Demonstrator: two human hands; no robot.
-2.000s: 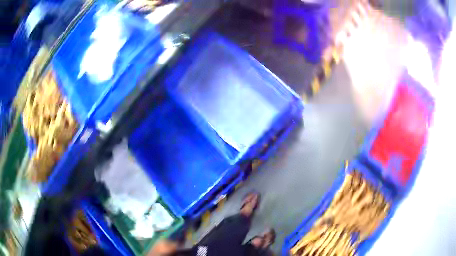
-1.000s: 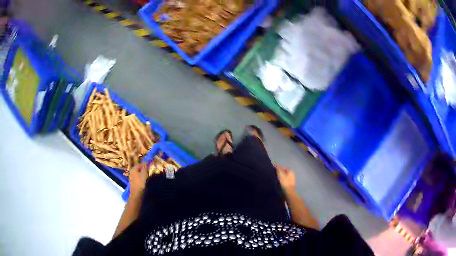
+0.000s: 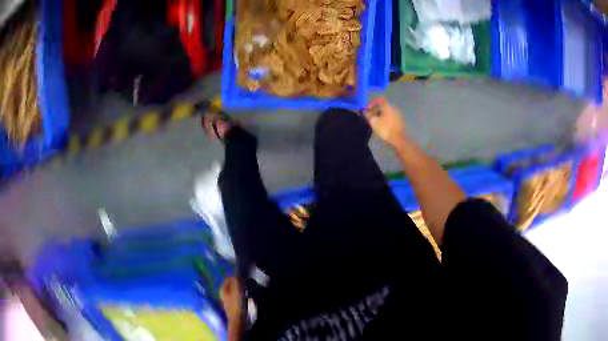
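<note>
A blue crate (image 3: 293, 104) stands in front of me at the top of the head view, filled with flat brown sole plates (image 3: 330, 40). My right hand (image 3: 383, 121) is at the crate's near right corner, its fingers bent; blur hides whether it touches the rim or holds anything. My left hand (image 3: 231, 294) hangs low beside my dark trouser leg, small and blurred, and its fingers cannot be made out.
A green crate (image 3: 437, 66) with whitish plastic liner (image 3: 447, 40) and blue crates (image 3: 527, 40) stand at the upper right. Crates of tan limbs (image 3: 543, 193) line the lower right. Stacked blue crates (image 3: 140, 266) are at lower left. Yellow-black tape (image 3: 143, 122) crosses the grey floor.
My view has turned, and the crate of sole plates is now directly ahead. My right arm has reached forward to its corner. My legs are farther apart, one foot forward on the left.
</note>
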